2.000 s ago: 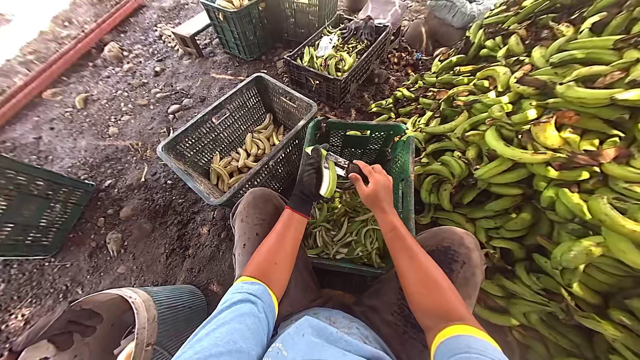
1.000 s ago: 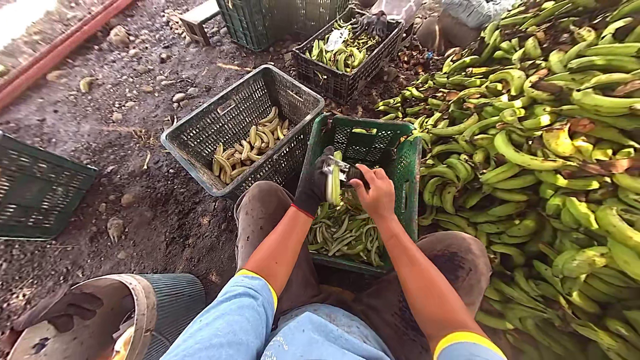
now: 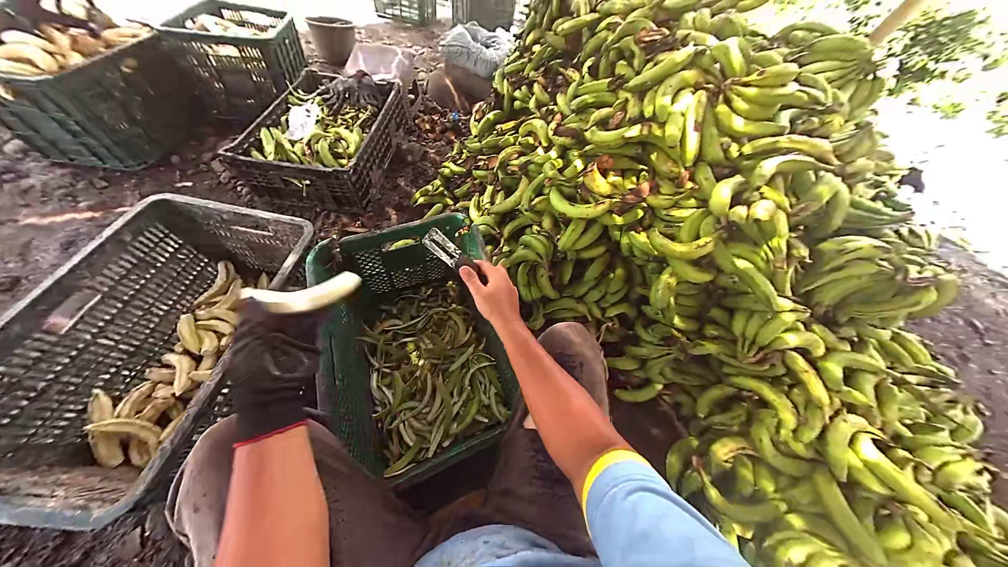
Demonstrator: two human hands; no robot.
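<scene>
My left hand (image 3: 276, 362), in a dark glove with a red cuff, holds a pale peeled plantain (image 3: 303, 294) between two crates. My bare right hand (image 3: 492, 293) grips the dark handle of a metal peeler (image 3: 442, 246) over the far right rim of the green crate. That green plastic crate (image 3: 340, 378) stands between my knees with many green peel strips (image 3: 433, 370) in it. To the left, a larger dark plastic crate (image 3: 87, 307) holds peeled plantains (image 3: 189, 354).
A huge heap of green plantains (image 3: 693, 236) rises at the right. Ahead stands a black crate (image 3: 315, 185) with green pieces and a glove. Crates of peeled fruit (image 3: 102, 102) and a bucket (image 3: 331, 39) are farther back.
My left hand has moved left from over the green crate with the plantain, which now shows pale all along. My right hand with the peeler has parted from it. The view has swung right.
</scene>
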